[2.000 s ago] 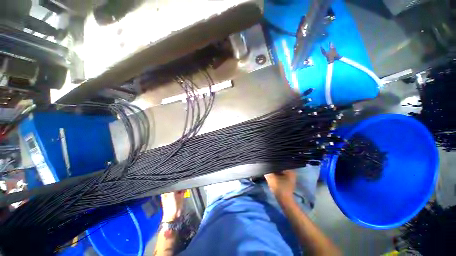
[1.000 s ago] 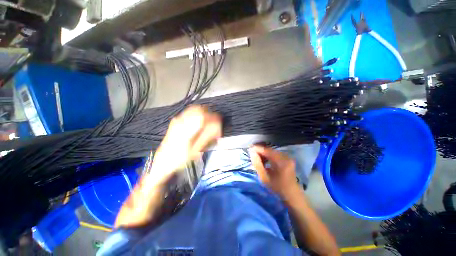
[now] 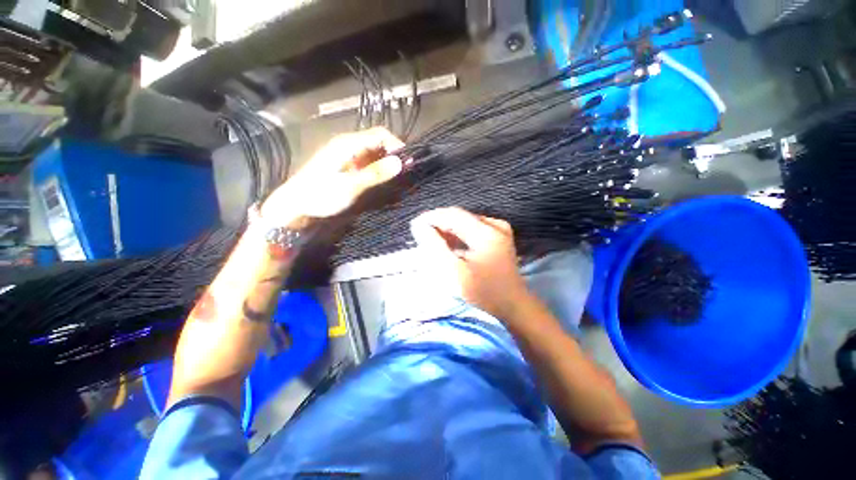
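A thick bundle of black cables lies across the bench, its shiny ends fanned out at the right. My left hand is shut on several black cables lifted from the bundle; their ends reach up over the blue surface at right. My right hand is at the bundle's front edge, fingers curled; whether it holds anything cannot be told. A narrow silver bar with a few cables across it lies on the grey plate behind the bundle.
A blue bucket with small black pieces stands at right. White-handled nippers lie on the blue surface, partly hidden by cables. Cable loops and a blue box are at left. The press edge overhangs the plate.
My left hand has moved up onto the bundle and several cables are lifted, their ends now over the nippers. My right hand has moved up and left to the bundle's front edge.
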